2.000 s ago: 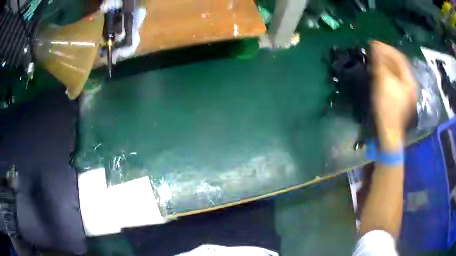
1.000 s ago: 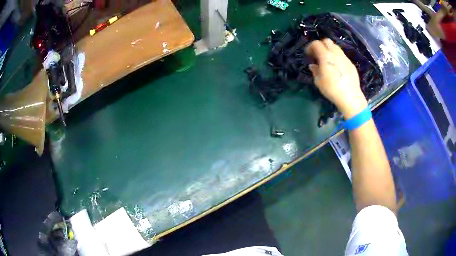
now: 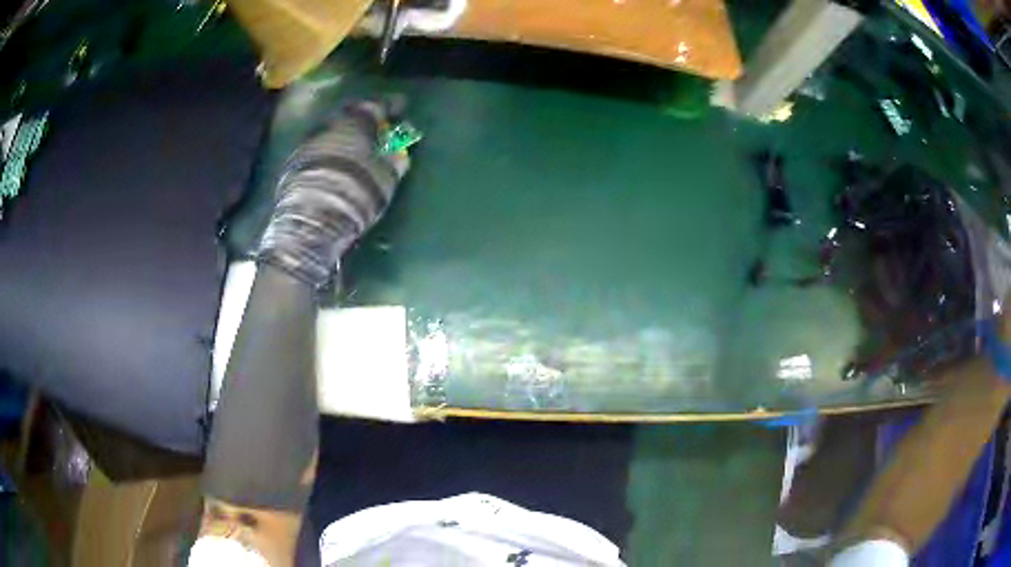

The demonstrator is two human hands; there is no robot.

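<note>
My left hand (image 3: 338,183), in a grey marled knitted glove, holds a small green circuit board (image 3: 400,137) at its fingertips, over the green bench below the soldering iron (image 3: 388,31). My right forearm shows at the lower right with a blurred blue wrist strap (image 3: 990,346). My right hand cannot be made out at the right edge. The black cable pile (image 3: 909,260) lies at the right, and a few loose cables (image 3: 778,191) lie to its left.
A black mat (image 3: 122,255) covers the left. White pads (image 3: 364,363) lie at the near edge. An amber hood (image 3: 297,39), a wooden shelf (image 3: 599,31) and a grey post (image 3: 796,55) stand at the back. A cardboard box (image 3: 116,515) is at the lower left.
My left hand has come into view with the board. My right hand has moved from the cable pile towards the right edge. The camera view has turned left.
</note>
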